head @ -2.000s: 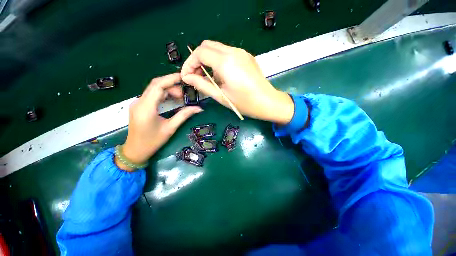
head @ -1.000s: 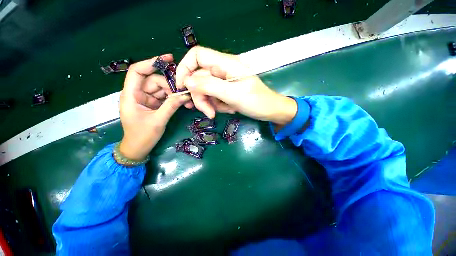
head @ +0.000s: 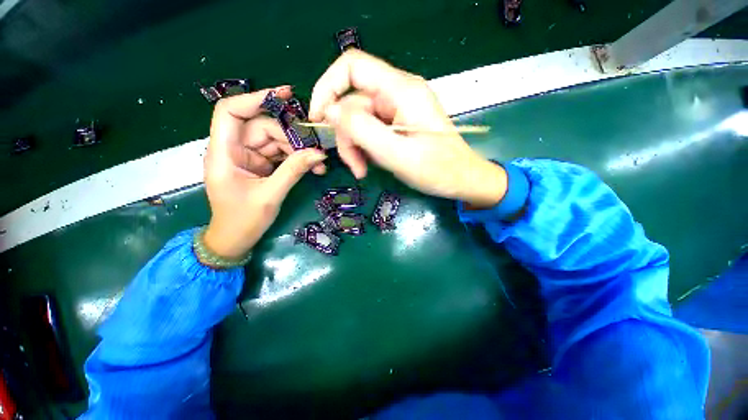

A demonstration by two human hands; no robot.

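My left hand [head: 250,168] holds a dark rectangular speaker unit [head: 297,127] between thumb and fingers, tilted, its paler centre facing up. My right hand [head: 394,123] grips a thin tan bamboo stick [head: 467,129] like a pen. The stick's tip is over the unit's paler centre; I cannot tell if it touches. A cluster of several similar units [head: 344,223] lies on the green worktable [head: 385,328] just below my hands.
A scuffed white rail [head: 107,195] crosses behind my hands. Beyond it, more units [head: 85,134] lie spaced on the dark green belt [head: 164,49]. A grey metal post [head: 668,33] stands on the rail at right. A black object [head: 51,336] and something red [head: 6,402] are at lower left.
The units on the belt have shifted right. The held unit has turned from upright to tilted in my left hand. The stick has swung from slanting down to nearly level, with its tip now over the unit.
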